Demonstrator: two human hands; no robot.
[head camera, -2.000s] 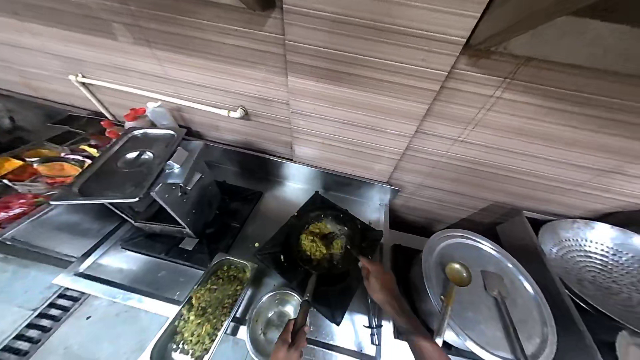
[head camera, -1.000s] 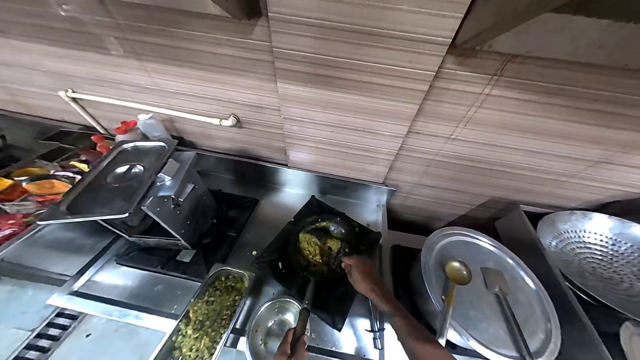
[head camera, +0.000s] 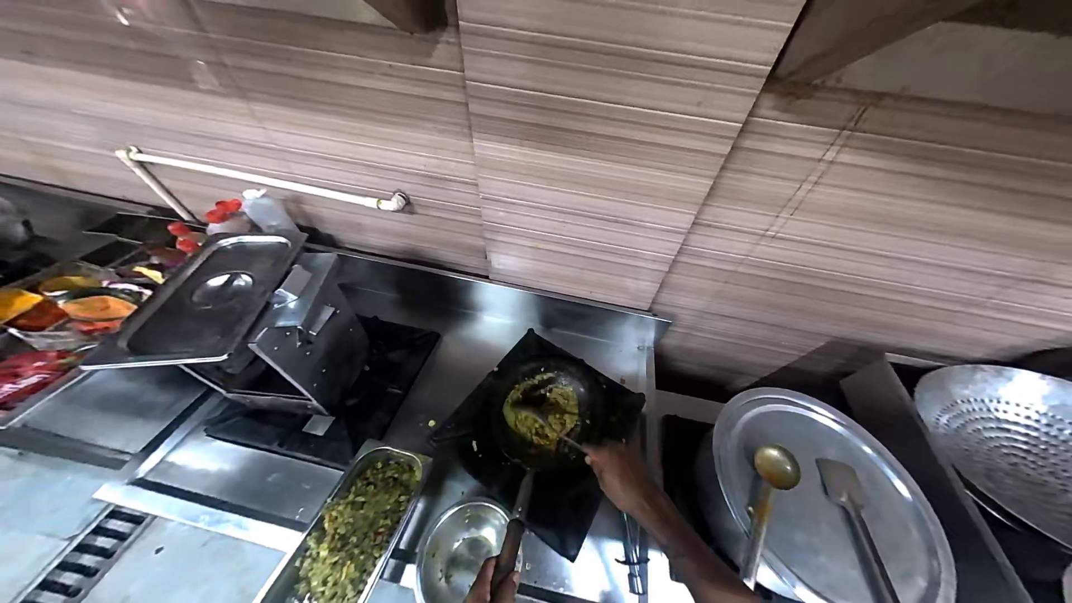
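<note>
My left hand (head camera: 492, 583) is closed round the wooden handle (head camera: 509, 548) of a small dark frying pan (head camera: 590, 394) on a black gas burner. Yellow-green food (head camera: 536, 412) with darker bits lies in the pan. From the right, my right hand (head camera: 618, 473) grips the thin handle of a utensil (head camera: 573, 442) whose end is in the food; whether it is a spoon or a ladle cannot be told. A steel bowl (head camera: 465, 544) sits just left of the pan handle, and beside it is a long steel tray (head camera: 416, 469) of chopped green vegetables.
On the right, a ladle (head camera: 777, 467) and a metal turner (head camera: 840, 481) lie on a round metal lid (head camera: 904, 511); a perforated metal pan (head camera: 997, 427) stands beyond. At left are a slanted steel lid (head camera: 159, 335), a metal box (head camera: 322, 352) and food containers (head camera: 63, 335). A gas lighter (head camera: 634, 557) lies near my right forearm.
My right hand has shifted slightly with the utensil, and the food in the pan has changed its spread. My left hand stays on the pan handle.
</note>
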